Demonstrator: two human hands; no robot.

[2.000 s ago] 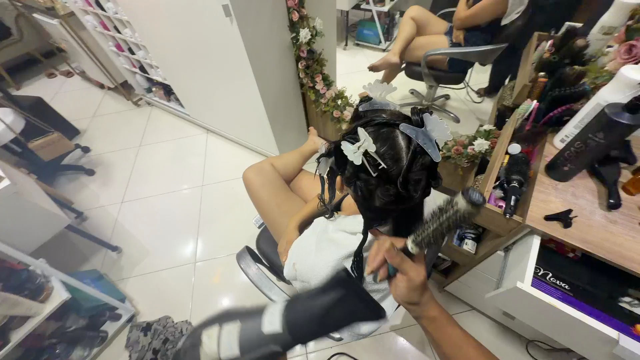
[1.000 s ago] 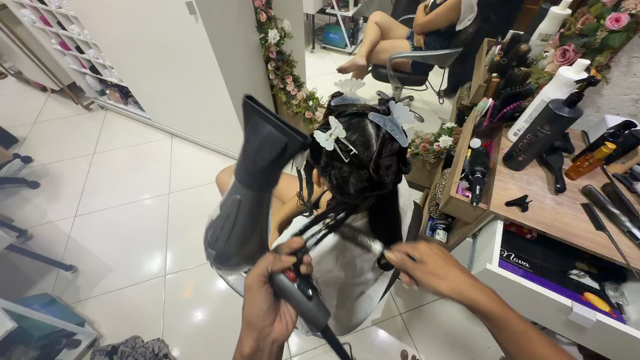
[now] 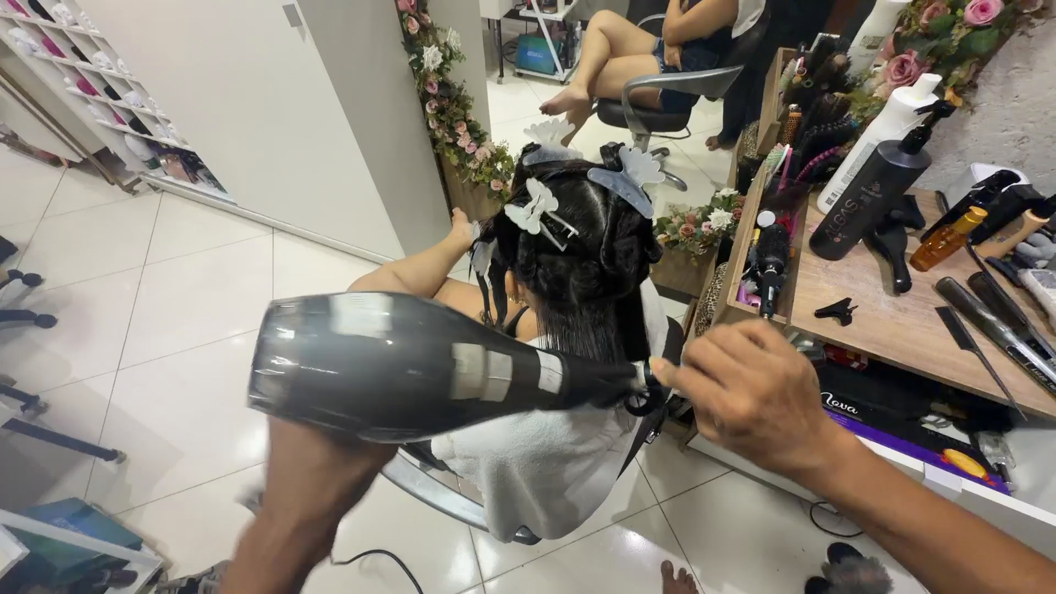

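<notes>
A black hair dryer [image 3: 388, 363] with pale tape patches lies across the middle of the view, its nozzle pointing right at the hair ends. Under its body is my left hand [image 3: 330, 454], gripping it, with the fingers mostly hidden. My right hand [image 3: 734, 388] is closed beside the nozzle tip, on a round hair brush [image 3: 643, 388] that shows only in part. A seated person's dark hair [image 3: 577, 264] is pinned up with butterfly-shaped clips [image 3: 536, 210]; a straight lower section hangs down to the nozzle. A white towel [image 3: 528, 470] covers the person's back.
At right, a wooden counter [image 3: 874, 330] holds bottles, a small black clip [image 3: 836, 311], a comb [image 3: 978, 355] and flat irons. A box of brushes [image 3: 771, 239] adjoins it, above an open drawer [image 3: 932, 474]. A mirror [image 3: 520, 107] stands ahead. A cord [image 3: 379, 557] lies on the floor.
The dryer has swung from upright to lying crosswise, nozzle now at the right. My left hand is now beneath its body. The hair strands pulled leftward one second ago now hang straight down.
</notes>
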